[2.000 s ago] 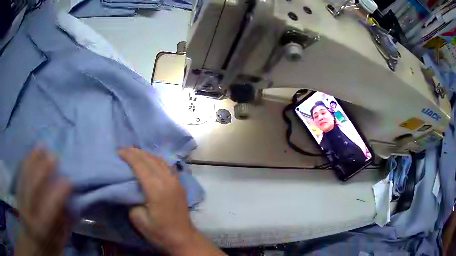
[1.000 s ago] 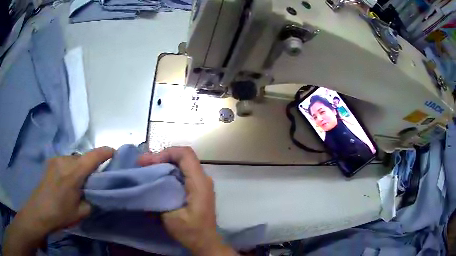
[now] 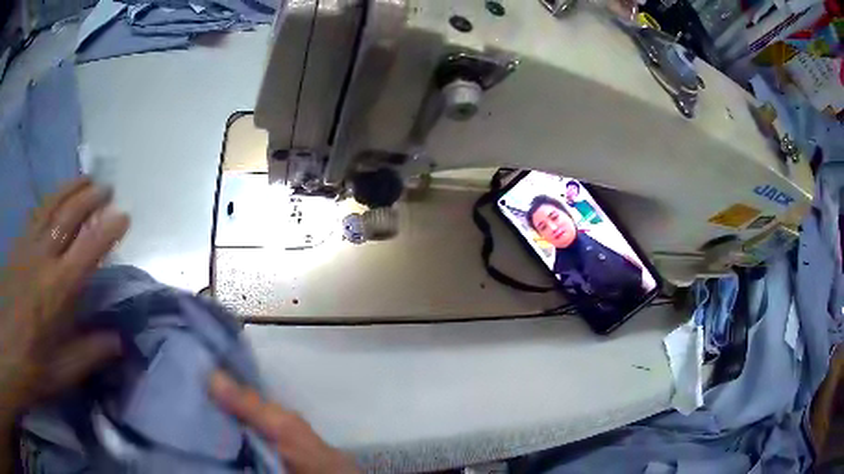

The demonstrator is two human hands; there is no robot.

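Observation:
A blue-grey garment piece (image 3: 176, 370) lies bunched at the lower left, over the front edge of the white table, blurred by motion. My left hand (image 3: 69, 241) is at its left side, blurred, with fingers spread near the cloth; its grip cannot be told. My right hand (image 3: 278, 426) is at the bottom, partly cut off, with a finger against the cloth's right side. The sewing machine head (image 3: 444, 102) stands to the right, its lit needle area (image 3: 296, 199) away from the cloth.
A smartphone (image 3: 583, 250) showing a person on its screen lies on the machine bed (image 3: 416, 278) with a dark cord. Folded blue pieces (image 3: 157, 28) lie at the back left. A blue strip (image 3: 55, 130) lies at the far left. More blue cloth (image 3: 768, 343) hangs at the right.
The garment piece, earlier folded between both hands, has moved left and down and is now loosely bunched. My left hand has moved up and left, my right hand down. The view has shifted.

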